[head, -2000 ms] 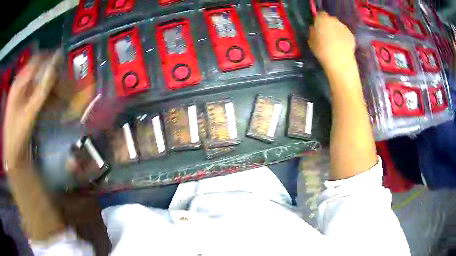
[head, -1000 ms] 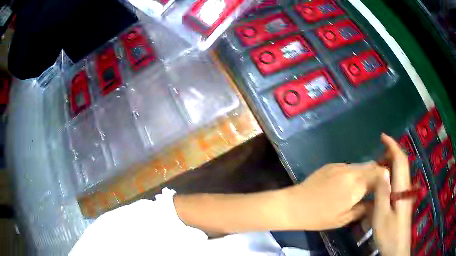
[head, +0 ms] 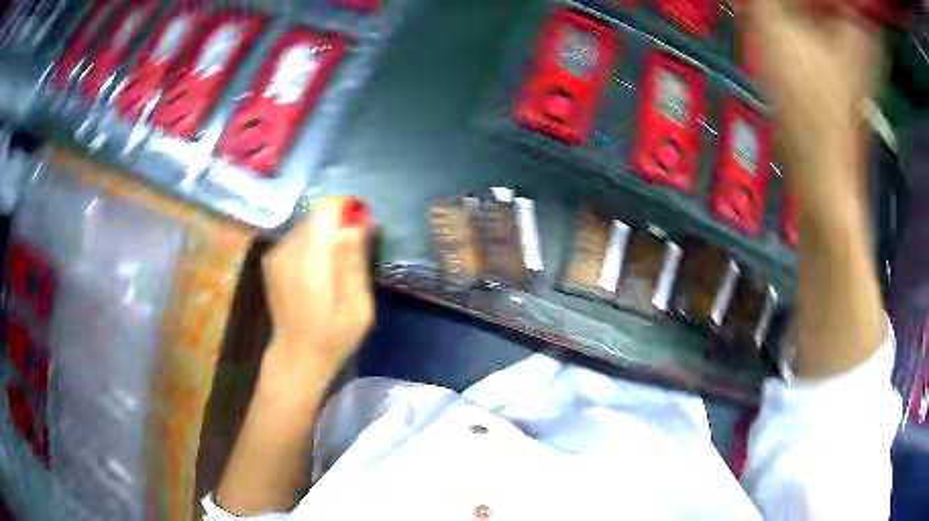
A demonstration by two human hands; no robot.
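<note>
My left hand [head: 321,280] is curled at the bench's front left edge, with a small red spot at its fingertips; whether it grips anything is unclear. My right hand [head: 815,61] is blurred over the tray at the upper right; dark red shows beside it at the top edge, and its grip cannot be told. Several brown batteries [head: 596,249] with white strips lie in a row along the bench's front. Behind them, red phones [head: 669,122], back up with black rings and pale labels, sit in a clear tray [head: 611,153].
Another clear tray at the upper left holds several red phones [head: 280,97], back up. A carton [head: 194,336] with orange-printed tape stands at the left, bearing a clear tray [head: 102,295] with a few red phones. The bench's worn front edge [head: 570,331] runs before my white clothing.
The view has swung from the left side back to the bench front. My hands, close together a second ago, are now far apart, the right one at the upper right.
</note>
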